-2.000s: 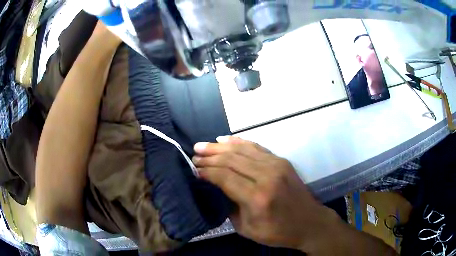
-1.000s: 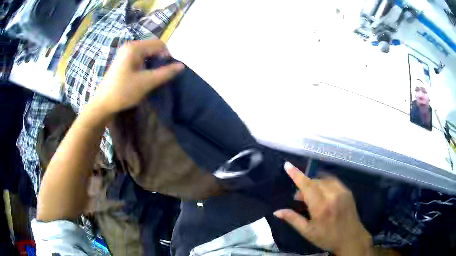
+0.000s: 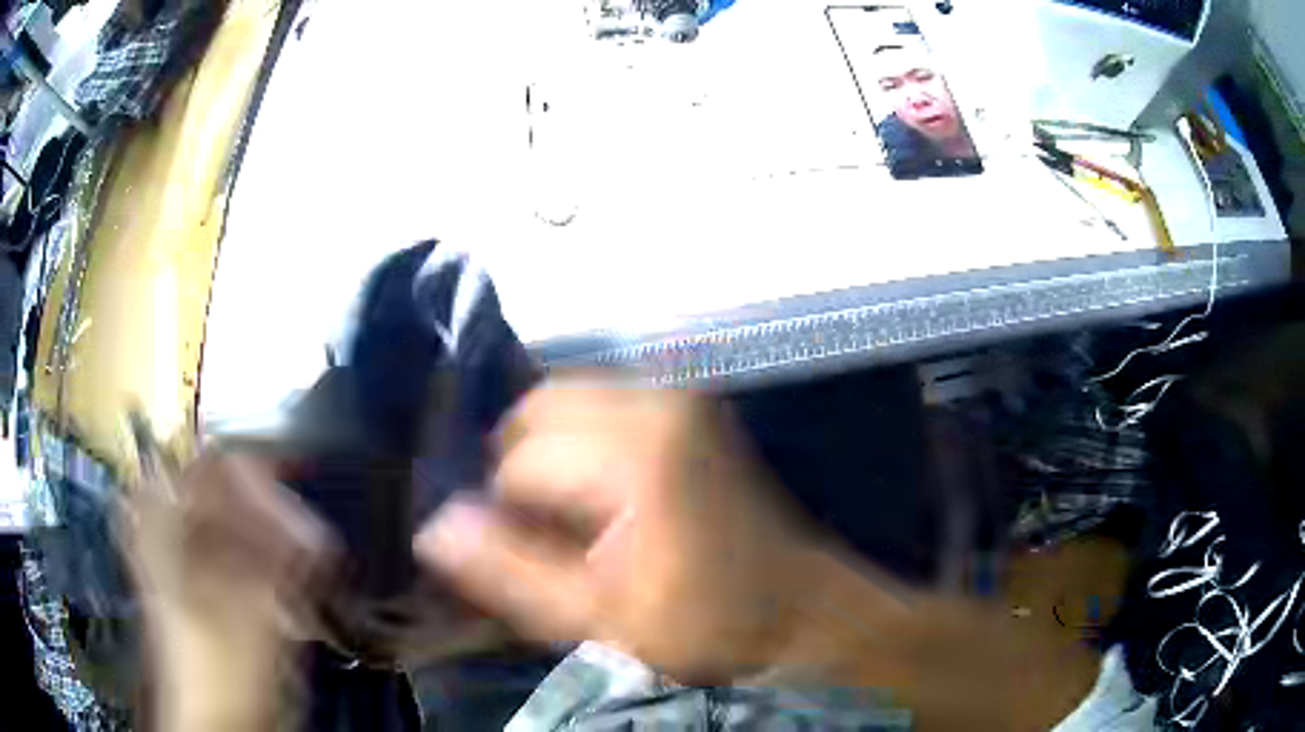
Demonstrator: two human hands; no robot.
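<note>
A navy waistband (image 3: pixel 394 322) is bunched over the table's front edge, with a blurred white strip, apparently the drawcord (image 3: pixel 467 303), near its top. My right hand (image 3: pixel 616 522) is curled around the navy cloth's right side, fingers bent and blurred. My left hand (image 3: pixel 229 536) is strongly blurred at the cloth's left side, and its grip is unclear. The lower part of the garment is mostly hidden behind my hands.
The white table (image 3: pixel 673 229) has a grey measuring scale (image 3: pixel 887 308) along its front edge. A phone (image 3: pixel 923 122) and tools with yellow-orange handles (image 3: pixel 1109 175) lie at the back right. Dark cloth with white cords (image 3: pixel 1216 608) hangs at the lower right.
The waistband has gone from spread out to bunched between my hands. My right hand has moved left and closed on it, and my left hand has come down. The view has shifted.
</note>
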